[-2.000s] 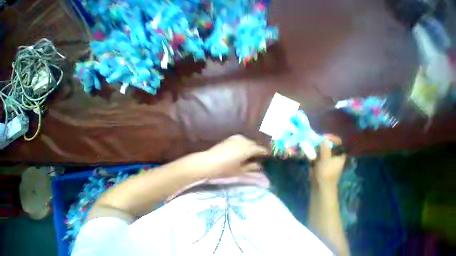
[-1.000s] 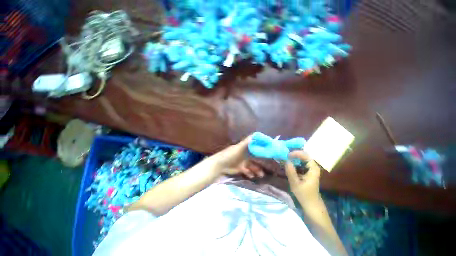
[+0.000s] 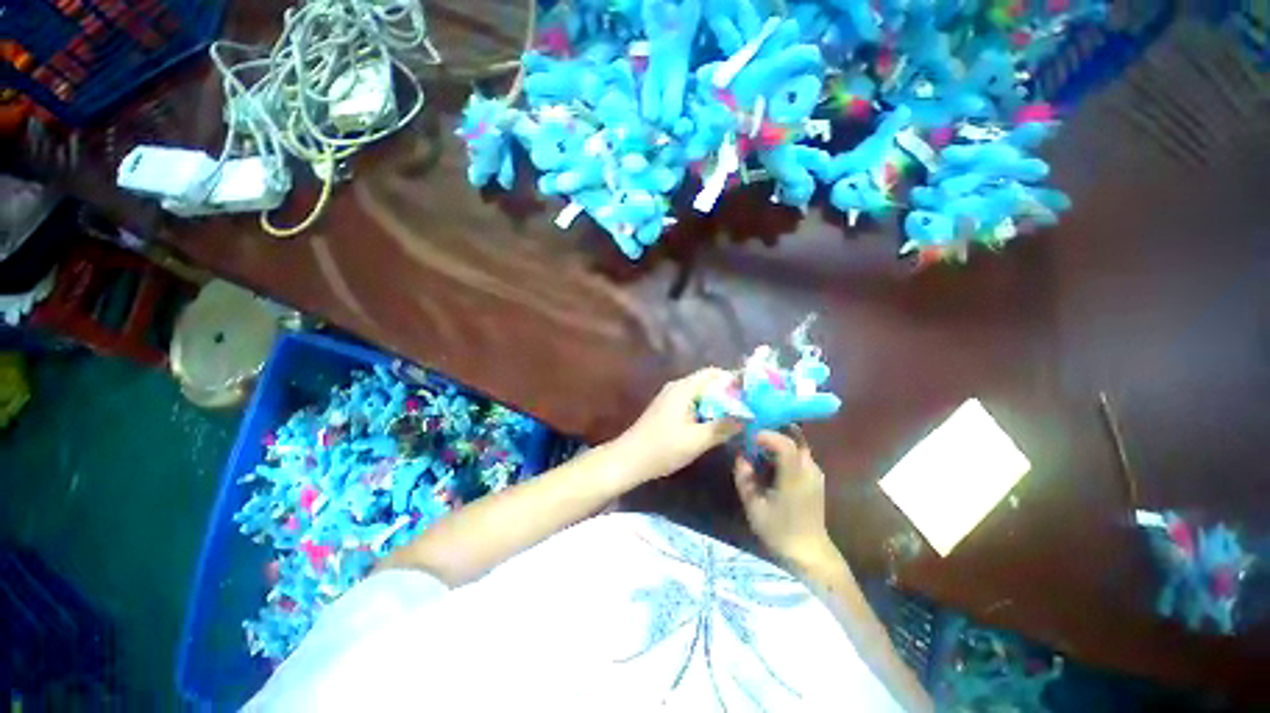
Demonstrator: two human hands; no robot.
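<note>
A small light blue plush toy (image 3: 791, 396) with pink and white tufts is held just over the front edge of the brown table (image 3: 460, 300). My left hand (image 3: 683, 425) grips its left end. My right hand (image 3: 786, 488) is just below the toy, fingers bent; a small dark shape shows at its fingertips, too unclear to name. Whether the right fingers also hold the toy is hard to tell. A white pad (image 3: 955, 476) lies flat to the right of my hands.
A heap of blue toys (image 3: 669, 119) lies at the far side. A blue bin of toys (image 3: 223, 557) stands lower left, beside a round stool (image 3: 223, 344). Coiled cable (image 3: 314, 105) and a power strip (image 3: 202, 181) lie upper left. A thin stick (image 3: 1118, 449) and another toy (image 3: 1202, 571) lie right.
The toy has been turned, so its tufts now show. My right hand has moved left and down, away from the pad. The view has shifted, and the bin and stool show more fully.
</note>
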